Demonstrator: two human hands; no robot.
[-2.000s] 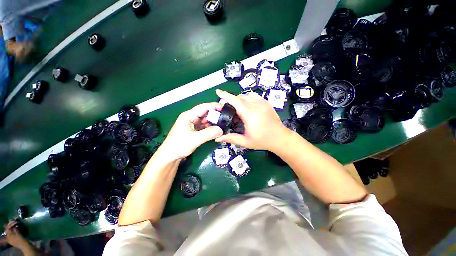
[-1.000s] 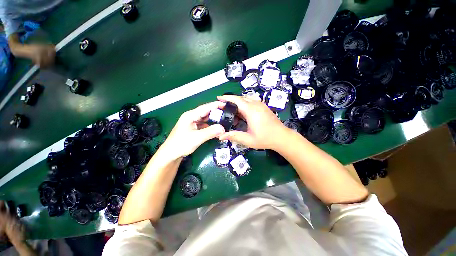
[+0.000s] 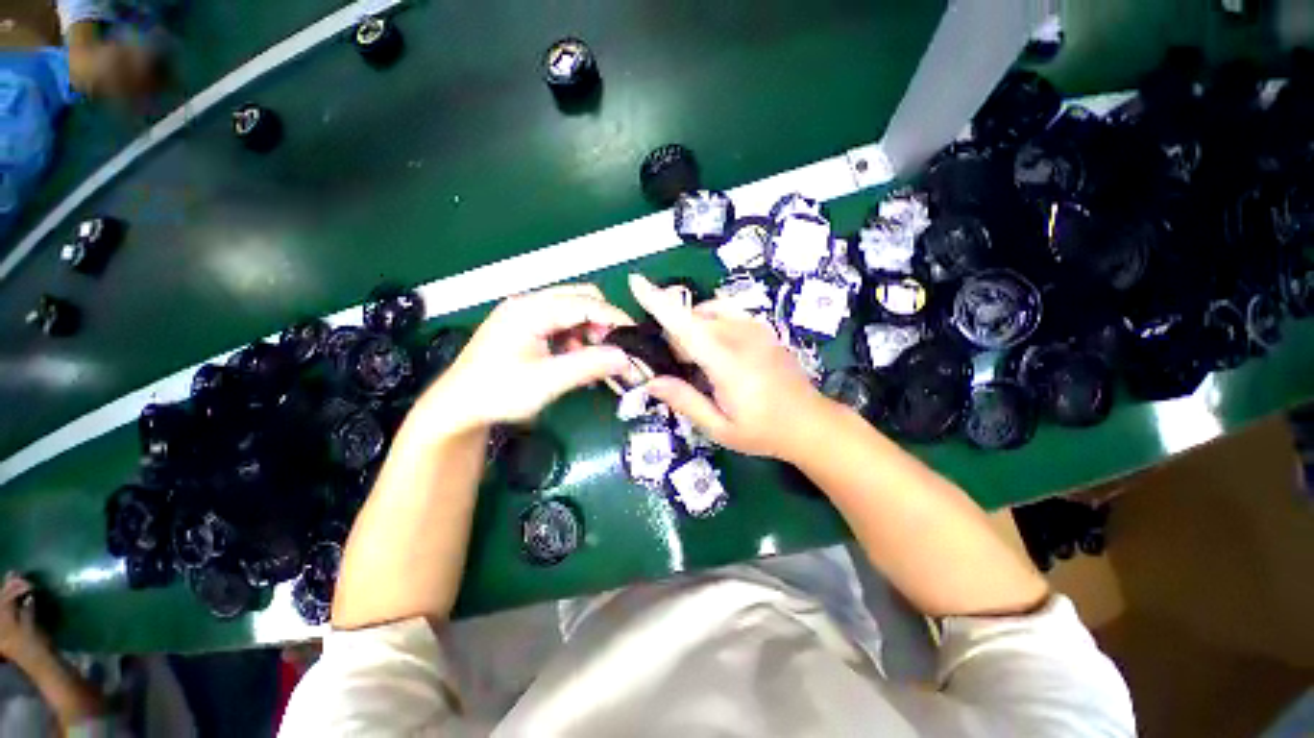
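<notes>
My left hand [image 3: 526, 361] and my right hand [image 3: 749, 378] meet over the green bench and hold a black round housing [image 3: 644, 350] between their fingers. A pale edge shows at the housing's lower left side; the fingers hide much of it. White-faced inserts [image 3: 820, 306] lie in a cluster beyond my right hand, and two more inserts [image 3: 698, 486] lie just below the hands. A single black cover [image 3: 551, 532] lies near my left forearm. A pile of black covers [image 3: 245, 461] is at the left, and a pile of black housings [image 3: 994, 309] is at the right.
A white divider strip [image 3: 533, 270] crosses the bench. Beyond it, several black units stand on the green belt [image 3: 432, 116]. A slanted grey bar [image 3: 951, 87] rises at upper right. An open cardboard box [image 3: 1182, 534] is below right. Other people's arms [image 3: 41, 656] show at the left.
My left hand has turned over the housing, and the white face seen before is now mostly hidden. The view has shifted slightly. Units on the belt have moved left, and the person at upper left has moved.
</notes>
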